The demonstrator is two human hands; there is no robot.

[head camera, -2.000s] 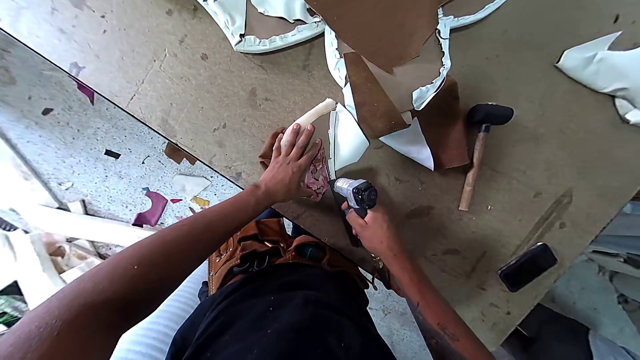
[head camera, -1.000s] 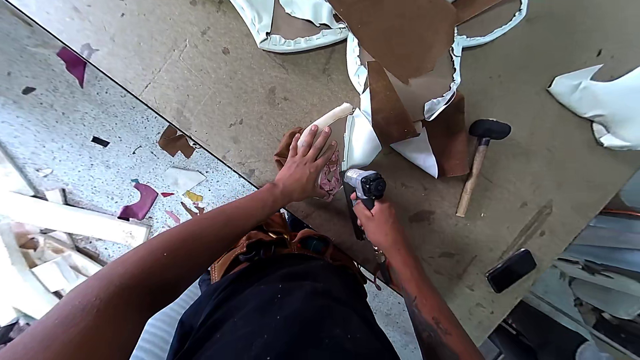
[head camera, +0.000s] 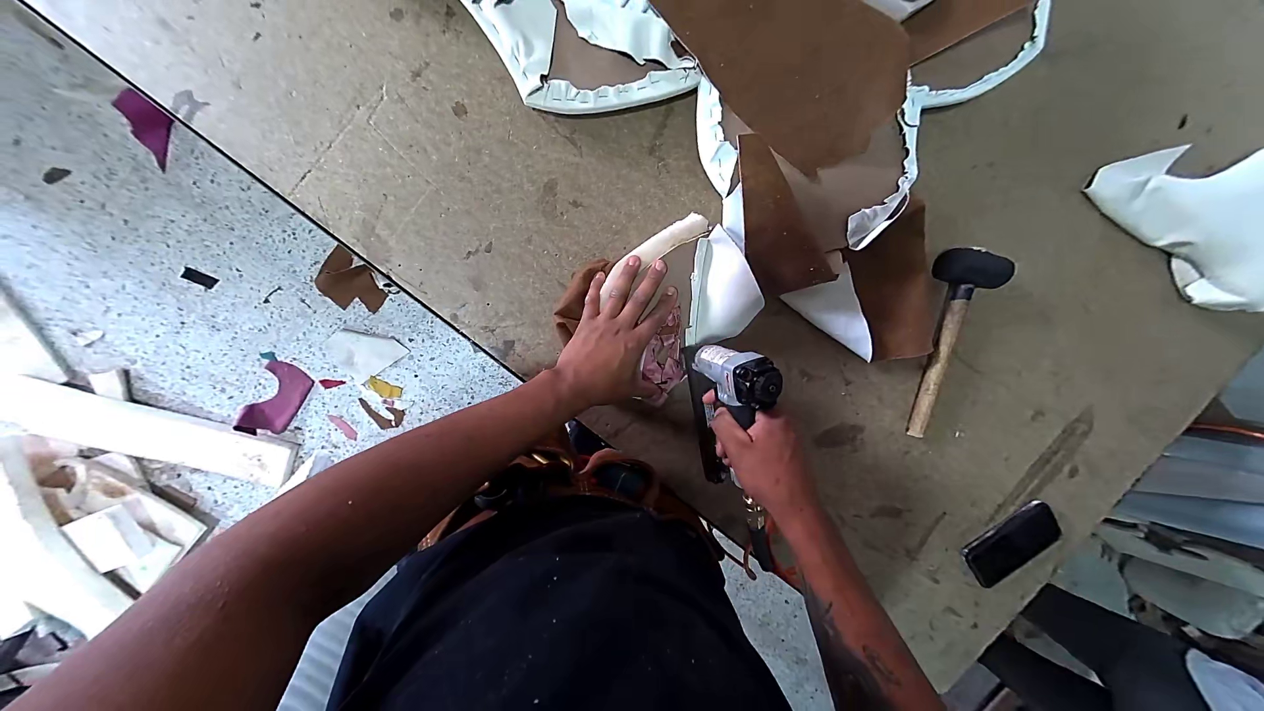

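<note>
My left hand [head camera: 620, 341] lies with its fingers somewhat spread on a small upholstery piece with a cream foam edge [head camera: 667, 237] and pink patterned padding [head camera: 663, 357]. Brown material [head camera: 575, 301] bunches out at its left side. In my right hand [head camera: 765, 449] is a pneumatic staple gun [head camera: 733, 375], its nose at the piece's right edge, where a white strip [head camera: 699, 291] runs. A white flap of covering material [head camera: 729, 286] spreads to the right of that strip. The staple gun's contact point is hidden beneath its body.
A rubber mallet [head camera: 943, 355] and a black phone [head camera: 1011, 544] lie on the worktable [head camera: 444, 178] at the right. Brown pieces [head camera: 800, 69] and white-edged panels [head camera: 612, 97] are at the top, white material [head camera: 1200, 222] at far right. Scraps [head camera: 278, 397] litter the floor.
The view has shifted somewhat. Both hands stay at the upholstery piece, my left hand on top of it and my right hand around the staple gun.
</note>
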